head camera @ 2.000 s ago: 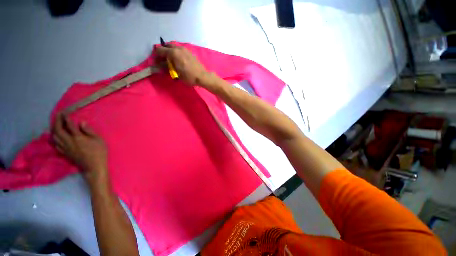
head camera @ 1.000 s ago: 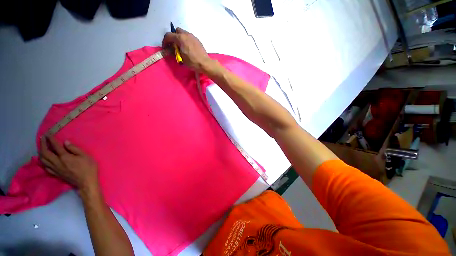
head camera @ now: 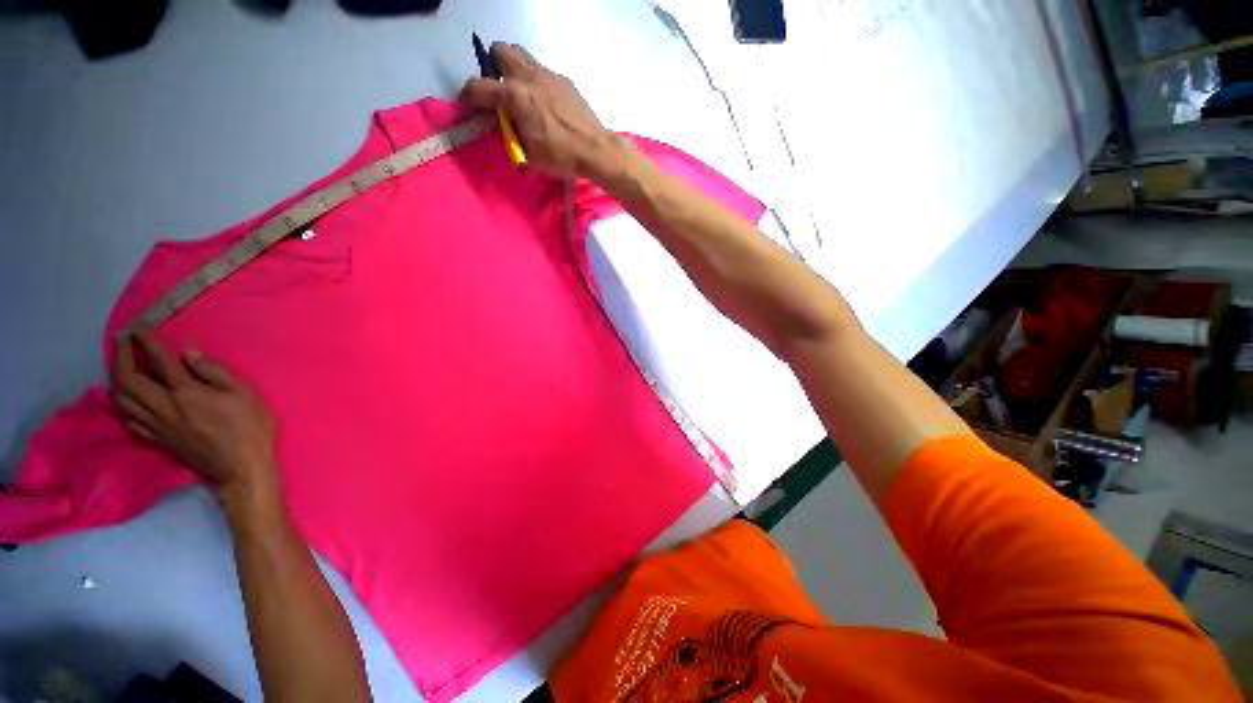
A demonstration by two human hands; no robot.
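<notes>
A bright pink top [head camera: 426, 371] lies flat on the pale table. A tape measure [head camera: 296, 214] runs across its shoulders just above the small neck label. My left hand [head camera: 199, 412] presses the tape's left end at the left shoulder. My right hand [head camera: 543, 117] pinches the tape at the other shoulder and also holds a yellow pen with a black end [head camera: 509, 135]. The tape's loose part hangs from my right hand down the top's right side to the table's near edge.
A white sheet with drawn lines [head camera: 907, 151] covers the table's right part. A black phone [head camera: 757, 19] lies at its far side. Dark objects [head camera: 117, 25] lie at the far left. Boxes with a white roll [head camera: 1161, 330] stand below the table at right.
The tape, slack and tilted two seconds ago, now lies flat and straight between my hands. My right hand has moved outward along the shoulder. The view has shifted slightly.
</notes>
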